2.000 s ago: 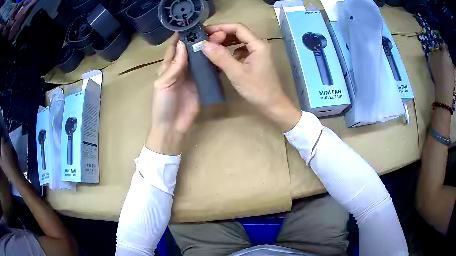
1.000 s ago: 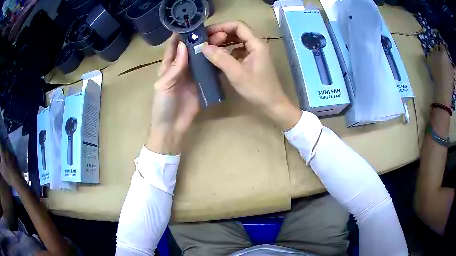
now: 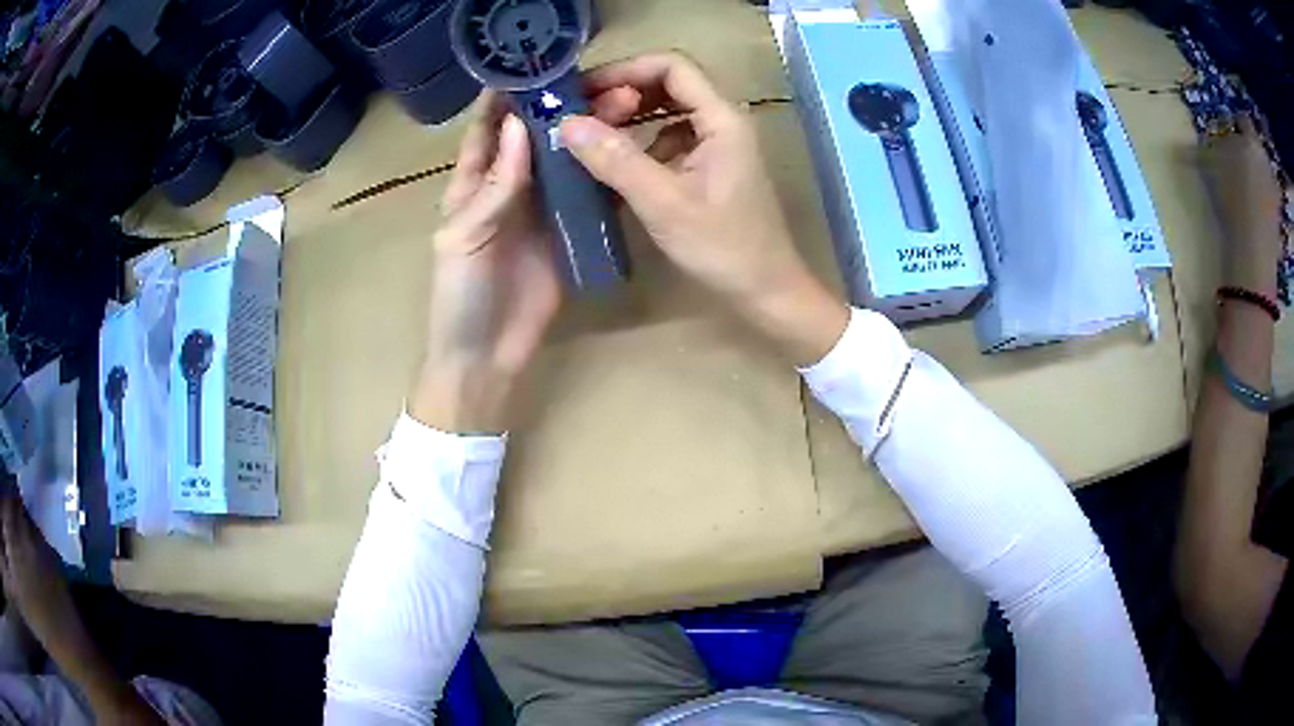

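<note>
A dark grey handheld mini fan (image 3: 578,213) is held above the paper-covered table, its round grilled head at the top and its handle pointing down. A small bright spot shows just below the head. My left hand (image 3: 490,263) is closed around the fan's left side and back. My right hand (image 3: 703,185) grips it from the right, with the thumb on the upper handle by a small white patch. My right fingers are partly hidden behind the fan.
Light blue gift boxes (image 3: 891,170) lie at the right, one under a milky sleeve (image 3: 1047,185). More boxes (image 3: 227,383) are at the left. Dark fan bases (image 3: 305,121) crowd the far left. A person's arm (image 3: 1232,383) is at the right edge, another person's at lower left.
The light below the fan head, absent in the oldest frame, now shows. My hands keep their hold with small shifts. The person at lower left has moved an arm.
</note>
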